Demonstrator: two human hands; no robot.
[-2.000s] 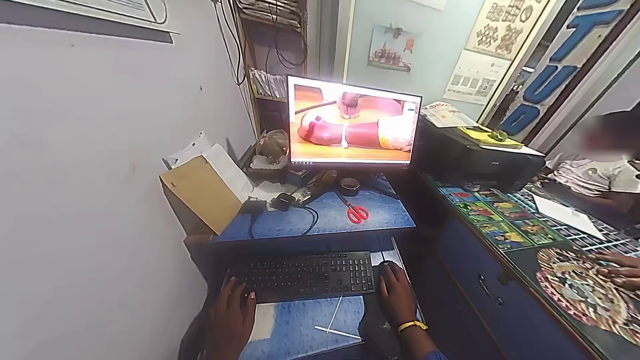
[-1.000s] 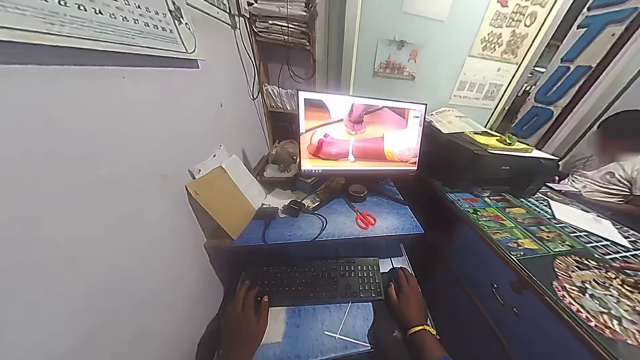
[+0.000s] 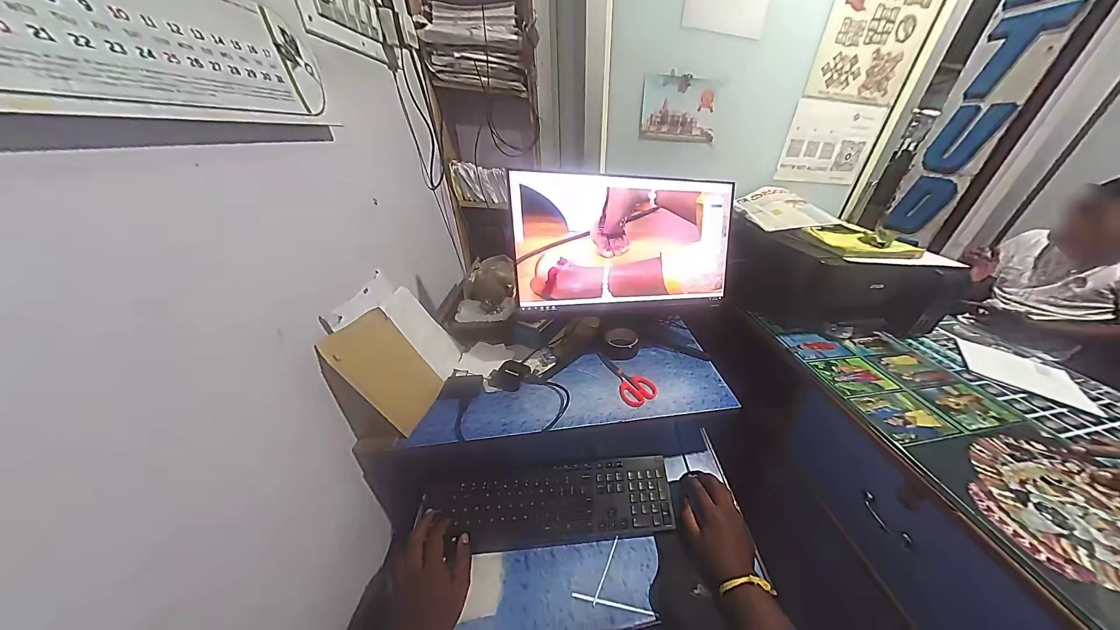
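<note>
My left hand [image 3: 430, 564] rests at the lower left corner of a black computer keyboard [image 3: 551, 499], its fingers apart and nothing held. On the right, my right hand [image 3: 719, 525] lies over a dark computer mouse [image 3: 693, 479], which it mostly covers; a yellow band circles that wrist. Beyond the keyboard, a lit monitor [image 3: 623, 241] shows a picture of hands and forearms. Red-handled scissors [image 3: 632, 385] lie on the raised blue desk shelf [image 3: 700, 389], near a roll of dark tape [image 3: 622, 343]. Thin white strips [image 3: 612, 602] lie below the keyboard.
Black cables [image 3: 560, 404] and a tan folder [image 3: 385, 367] occupy the shelf's left side. A black printer [image 3: 862, 284] bearing papers stands on the right counter, near laminated pictures [image 3: 901, 416]. Another person [image 3: 1050, 280] sits beyond it. A wall [image 3: 192, 367] borders the left.
The picture on the monitor has changed. Both my hands stay at the keyboard and mouse. The view has shifted.
</note>
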